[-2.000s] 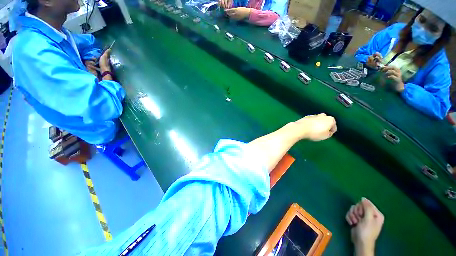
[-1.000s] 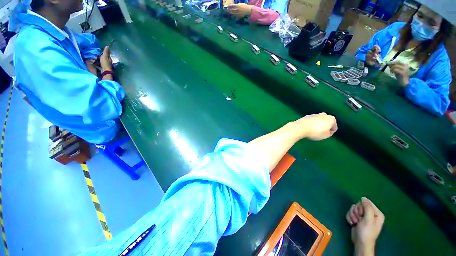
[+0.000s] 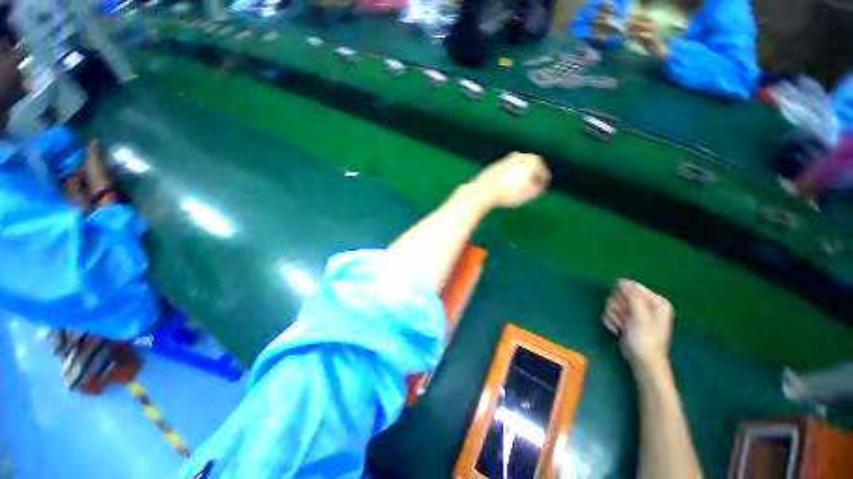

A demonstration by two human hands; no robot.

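An orange-brown fixture frame [image 3: 572, 379] lies on the green bench in front of me, with a dark glossy panel [image 3: 531, 384] inside it. My left hand [image 3: 519, 180] is curled into a fist over the bench, beyond the frame; nothing shows in it. My right hand [image 3: 643, 318] is curled shut to the right of the frame, touching neither it nor anything else visible. A second orange piece [image 3: 465, 281] is partly hidden by my left forearm.
An orange-brown fixture with a pale-edged opening [image 3: 828, 454] is at the lower right edge. Small metal housings [image 3: 513, 103] stand in a row along the line. Blue-coated people are at the left [image 3: 65, 243] and opposite [image 3: 715, 51]. A neighbour's hand [image 3: 800, 385] reaches in at right.
The view has turned right and down, so the scene is shifted left and blurred. The fixture at the lower right has come into view. My hands keep their curled pose.
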